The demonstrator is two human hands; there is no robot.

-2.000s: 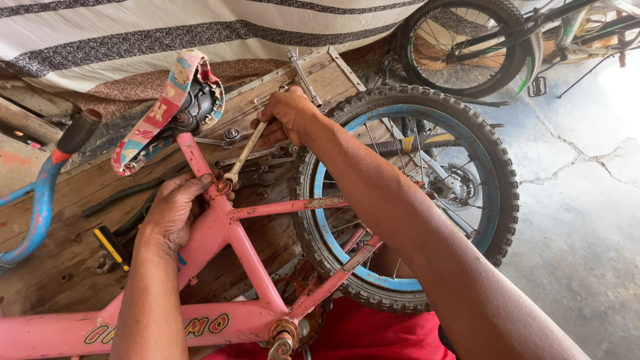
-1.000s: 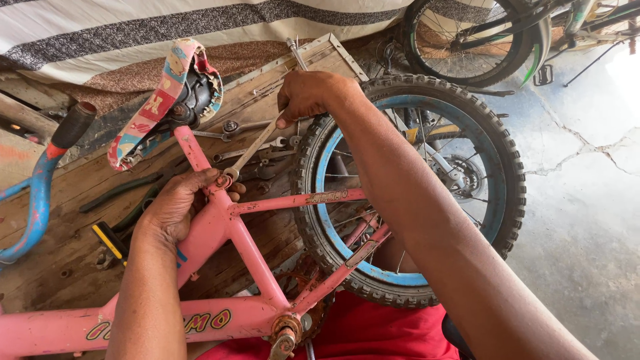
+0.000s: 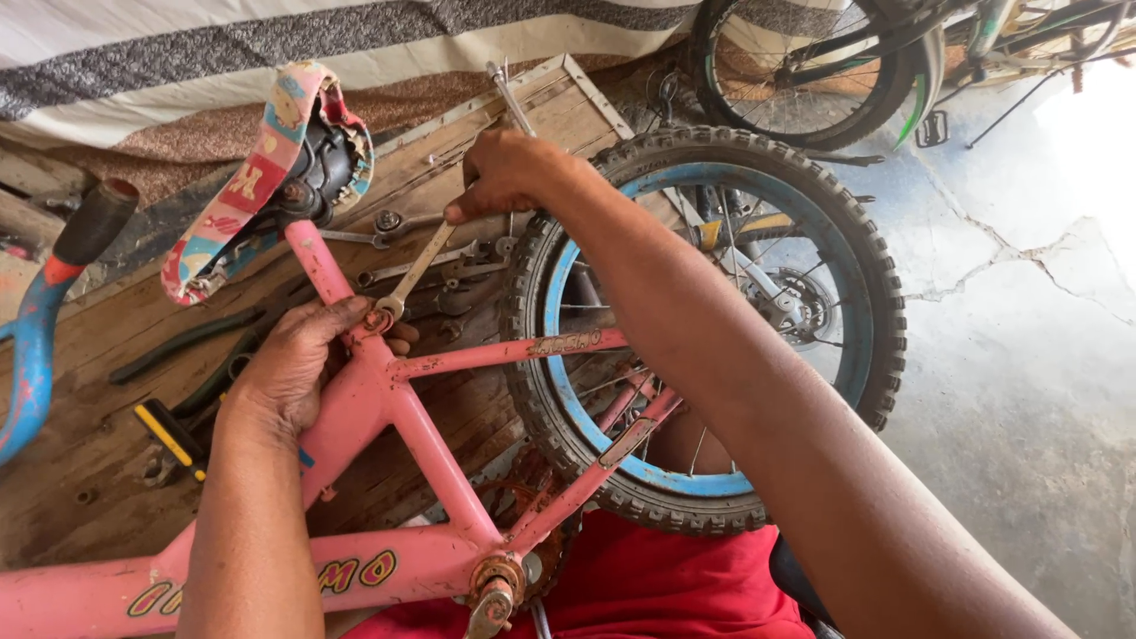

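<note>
My right hand [image 3: 510,173] is closed on the upper end of a metal combination wrench [image 3: 422,266]. The wrench's lower end sits on the rusty seat clamp bolt [image 3: 379,319] of a pink bicycle frame [image 3: 355,408]. My left hand [image 3: 297,355] grips the frame around the seat tube at the clamp, thumb beside the wrench head; some of its fingers are hidden behind the tube. Above, the saddle with a torn patterned cover [image 3: 240,191] stands on its pink post [image 3: 317,262]. The rear wheel with a blue rim [image 3: 555,319] lies to the right.
Several wrenches [image 3: 461,257], pliers with dark green handles [image 3: 191,342] and a yellow-and-black tool [image 3: 171,437] lie on the wooden boards. A blue handlebar [image 3: 31,355] is at far left. Another bicycle's wheel [image 3: 710,80] stands at back right, by a striped cloth [image 3: 373,53].
My right hand has swung the wrench's upper end rightward from its position two seconds ago, with the head still at the clamp bolt. My left hand stays on the frame.
</note>
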